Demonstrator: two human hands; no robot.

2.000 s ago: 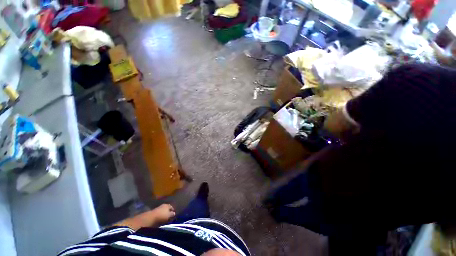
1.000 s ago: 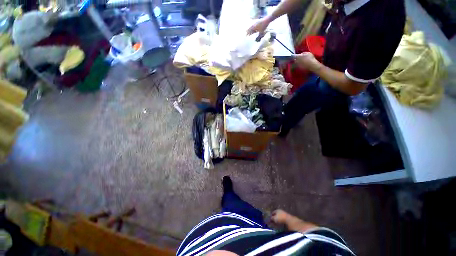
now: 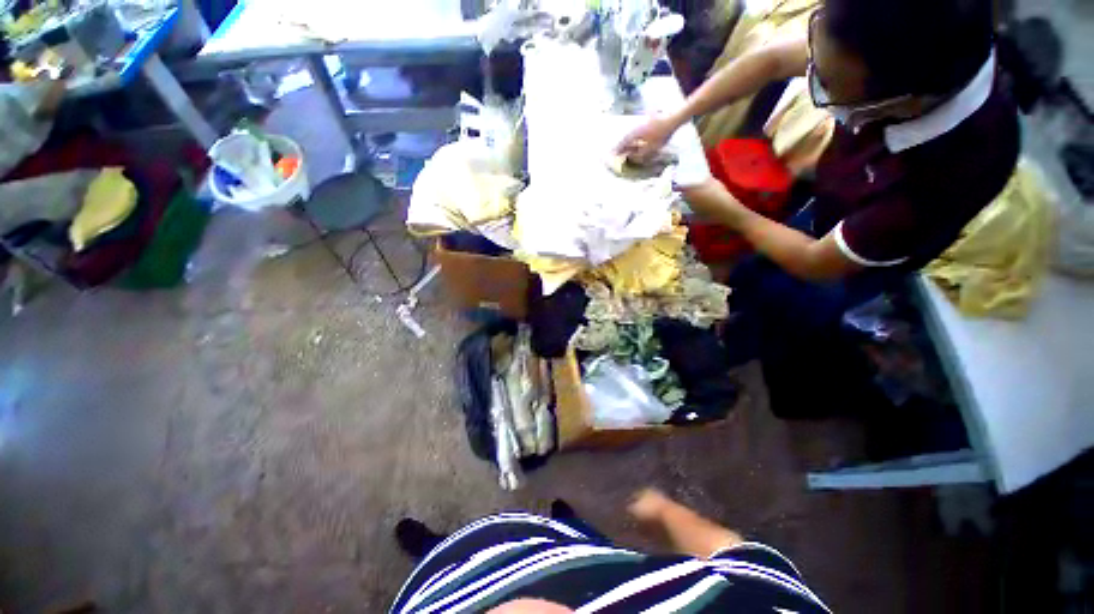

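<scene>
My right hand point(image 3: 651, 509) hangs beside my striped shirt at the bottom centre, small and blurred; its finger pose is unclear and no held thing shows. My left hand is out of the picture. Nearest in front on the floor is an open cardboard box point(image 3: 573, 408) with a clear plastic bag point(image 3: 624, 393) and green and dark cloth in it. A black bag point(image 3: 476, 390) with pale rolled pieces stands against its left side. Cream-yellow garments point(image 3: 600, 266) hang over the table edge behind it.
A person point(image 3: 918, 168) sits at the sewing table, hands on white cloth. A white-topped table point(image 3: 1020, 396) with a yellow garment pile stands right. A round stool point(image 3: 348, 202), a white bucket point(image 3: 258, 180) and a green-and-maroon heap point(image 3: 150, 228) lie left.
The view has turned right from the wooden bench to the boxes and seated person. My left hand has left the picture; my right hand has come into it. The boxes appear closer.
</scene>
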